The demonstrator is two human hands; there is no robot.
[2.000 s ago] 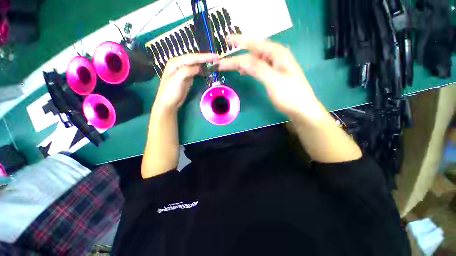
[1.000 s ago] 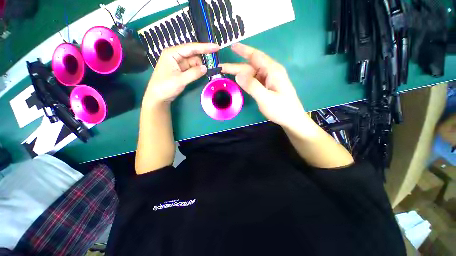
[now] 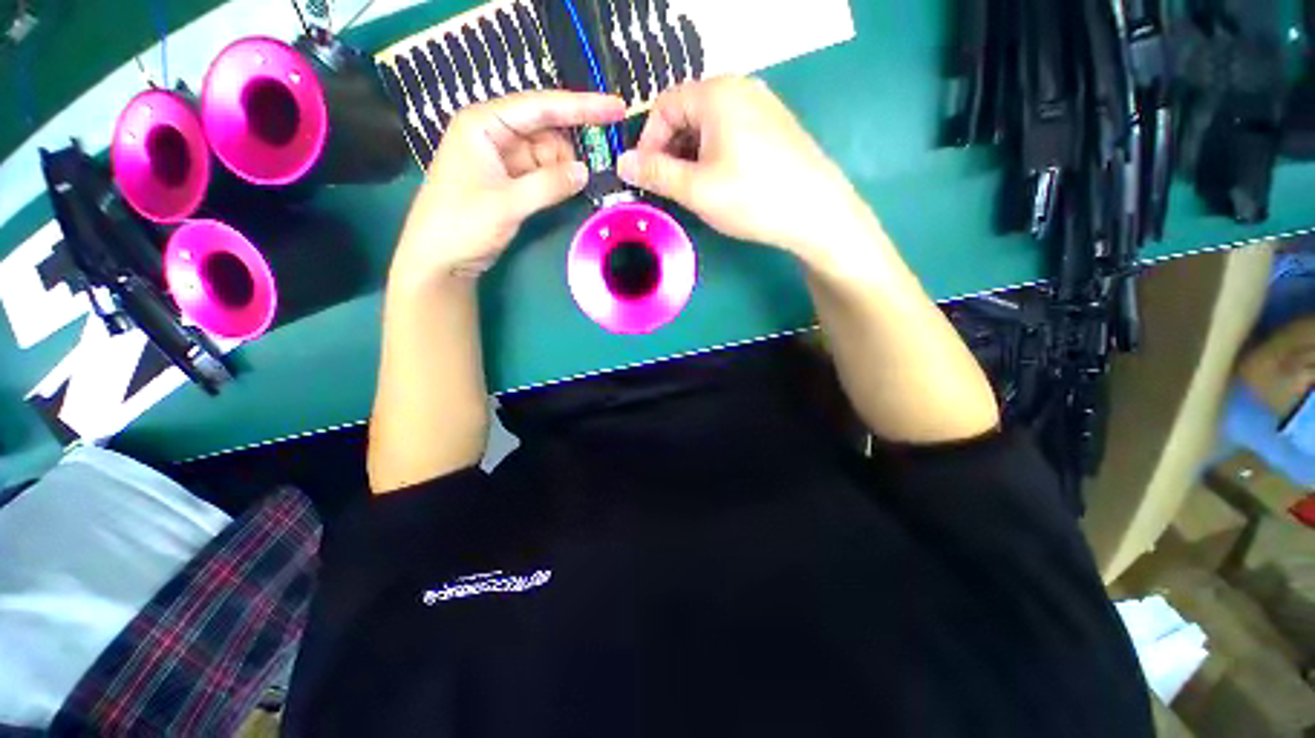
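Observation:
A hair dryer body with a pink ring (image 3: 632,268) stands on the green bench in front of me. A long black handle shell (image 3: 573,55) runs away from its neck, with blue lead wires (image 3: 589,43) along it and a small greenish part near the neck. My left hand (image 3: 498,180) has thumb and fingers at the left side of the handle shell's lower end. My right hand (image 3: 736,159) has its thumb and bent fingers pinched at the right side, close to the wires. Whether the right fingers hold a wire is too small to tell.
A pale sheet with black strips (image 3: 469,65) lies behind the handle. Pink-ringed dryer bodies (image 3: 264,113) and a black part (image 3: 130,274) on a white sheet are at left. Loose black handle shells (image 3: 1060,130) hang over the bench edge at right, beside a cardboard carton (image 3: 1183,389). A person's plaid clothing shows lower left.
My right hand has closed in, its fingers now pinched beside the handle's lower end. My left hand stays at the handle's left side. The view has shifted, moving the left-hand bodies further left.

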